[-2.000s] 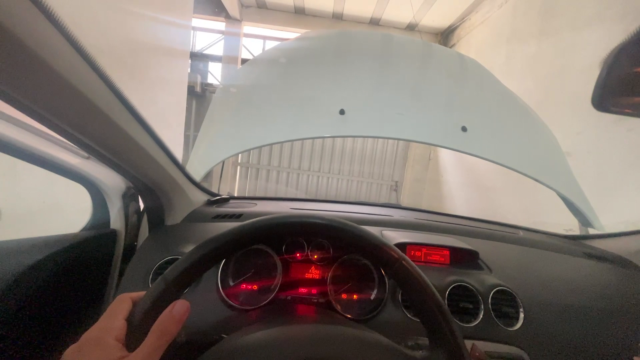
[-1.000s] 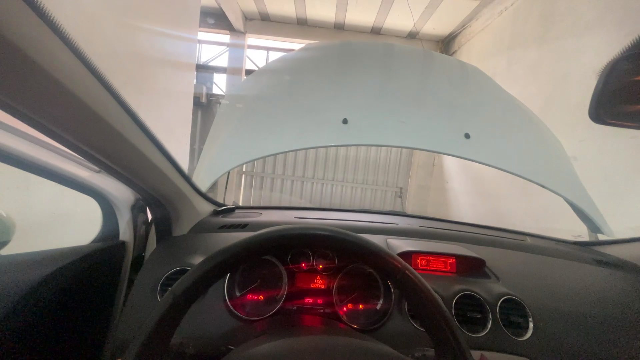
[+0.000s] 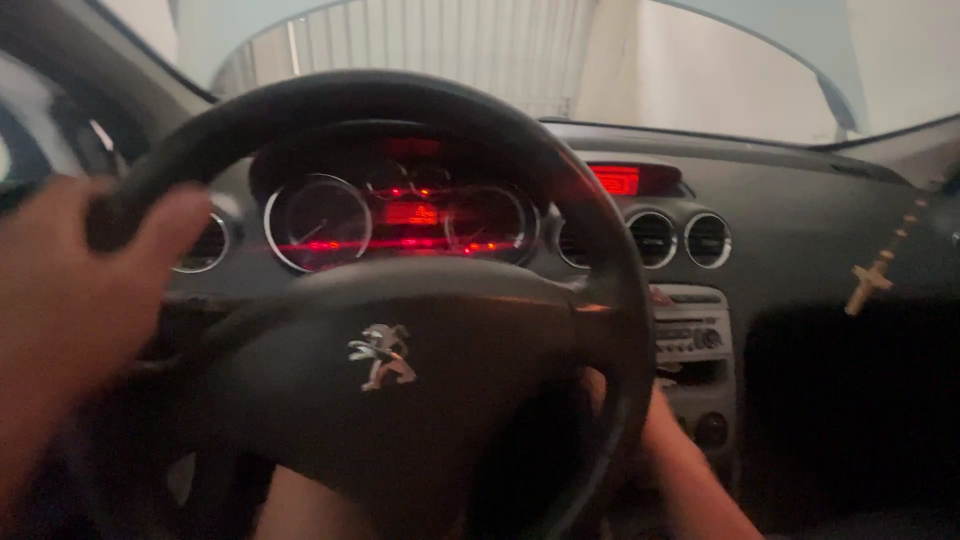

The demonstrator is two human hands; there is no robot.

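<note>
My left hand (image 3: 97, 262), blurred, is at the upper left of the black steering wheel (image 3: 367, 94), its thumb over the inner side of the rim; how firmly it grips is not plain. My right hand (image 3: 595, 388) is behind the lower right of the rim, near the steering column, mostly hidden, with the forearm coming in from the lower right. What its fingers touch cannot be seen. A Peugeot lion emblem sits on the wheel hub (image 3: 450, 322). Behind the rim, the instrument cluster (image 3: 405, 214) shows red lights.
Right of the wheel are a lit red display (image 3: 616, 180), round air vents (image 3: 707, 240) and the car radio (image 3: 686, 337). A cross on beads (image 3: 870, 285) hangs at the right. Beyond the windshield, the raised hood (image 3: 795, 30) stands before a ribbed metal door (image 3: 465, 45).
The view has tipped down onto the wheel. My left hand, out of view a second ago, is again at the rim's left. My right forearm now shows behind the wheel.
</note>
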